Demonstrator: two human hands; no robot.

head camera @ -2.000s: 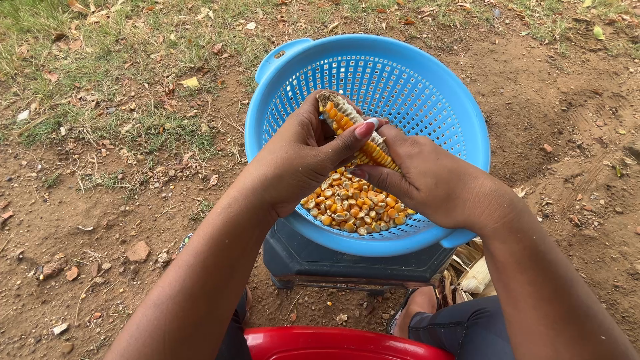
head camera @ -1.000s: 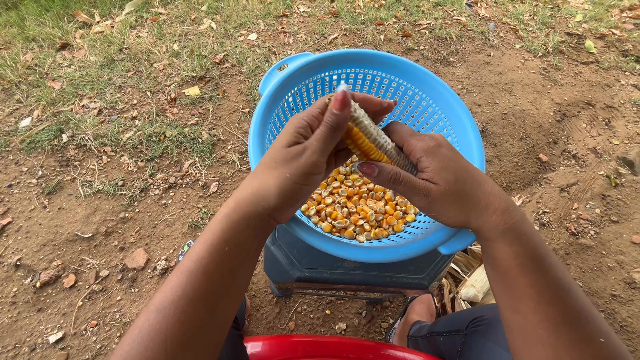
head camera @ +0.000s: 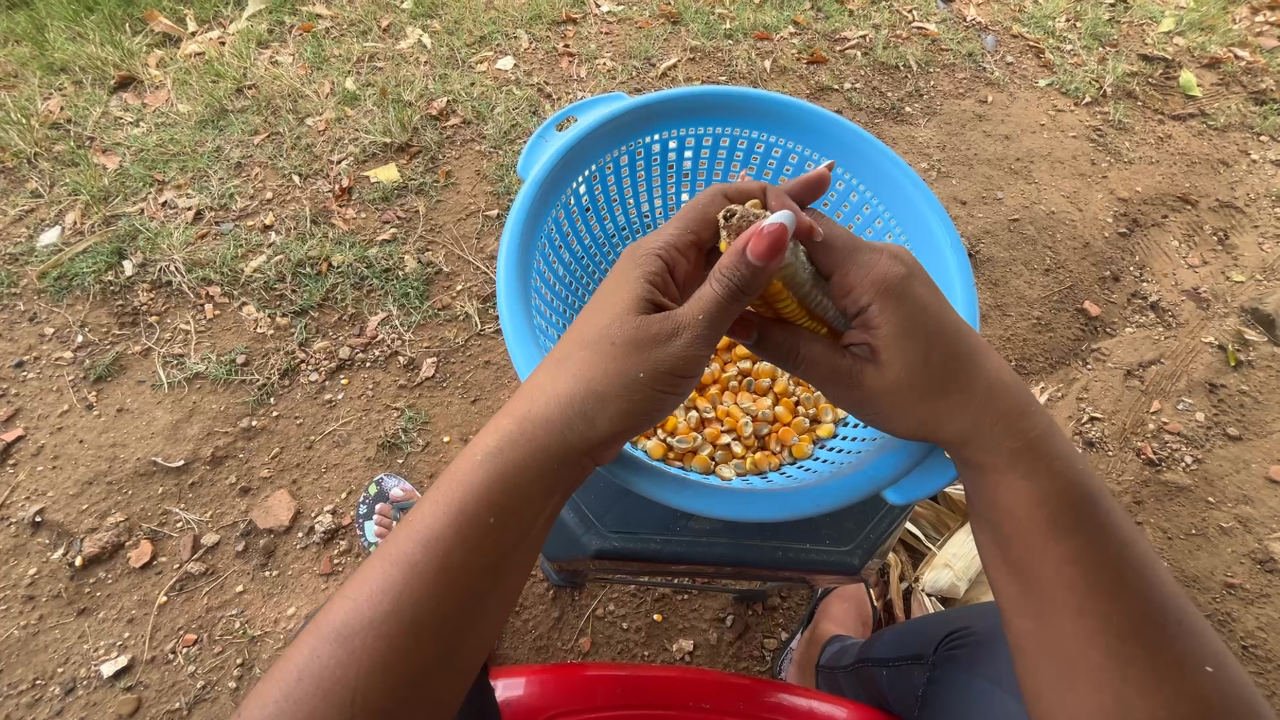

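A partly shelled corn cob [head camera: 795, 290] is held at a slant between both hands, above a blue plastic colander [head camera: 735, 502]. My left hand [head camera: 680, 290] grips its upper end, the thumb lying by the broken tip. Around the lower part and right side closes my right hand [head camera: 880, 330]. Bare cob shows on the upper right side, while rows of yellow kernels remain on the lower left side. Loose corn kernels [head camera: 740, 415] lie heaped in the near part of the colander. The fingers hide part of the cob.
Under the colander stands a dark plastic stool [head camera: 720, 540]. A red plastic rim [head camera: 680, 695] shows at the bottom edge. Dry corn husks [head camera: 950, 565] lie right of the stool, near a foot in a sandal [head camera: 835, 625]. Another sandalled foot [head camera: 385, 512] is at left. Soil and grass surround them.
The hands have shifted and turned the cob between them. Its broken tip now shows by the left thumb, which covered that part one second ago.
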